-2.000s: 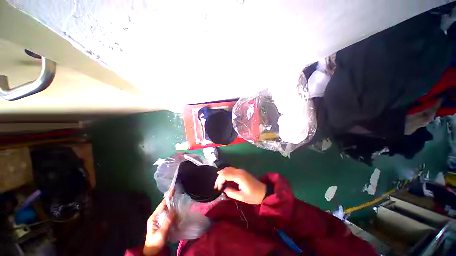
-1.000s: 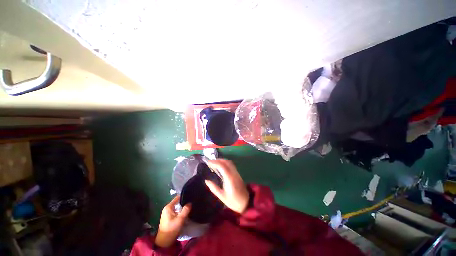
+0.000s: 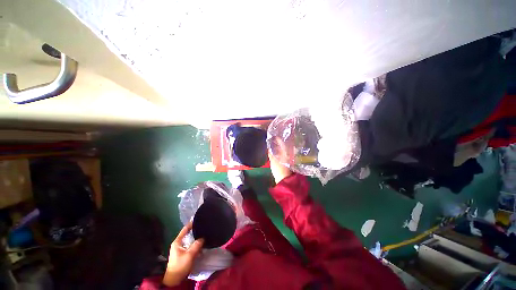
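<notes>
My left hand [image 3: 182, 257] grips a round black pad [image 3: 215, 224] at its lower left edge, with a crinkly clear plastic bag [image 3: 188, 205] around and behind it. My right hand [image 3: 278, 162] is stretched forward to the left edge of the larger clear bag [image 3: 341, 148], which holds white pads. Its fingers are blurred against the shiny film, so its grip cannot be told. Another black pad [image 3: 250, 146] lies on the red box [image 3: 218, 148], just left of my right hand.
A white wall [image 3: 226, 62] and a door handle [image 3: 48, 85] stand ahead and left. Dark fabric [image 3: 418, 107] is heaped at the right. A wooden shelf [image 3: 16, 184] is at the left. Pale scraps [image 3: 368, 227] lie on the green floor [image 3: 334, 207].
My right hand has left the black pads and moved forward to the larger clear bag. My left hand still holds a black pad, now slightly lower left, with the small bag's film more exposed.
</notes>
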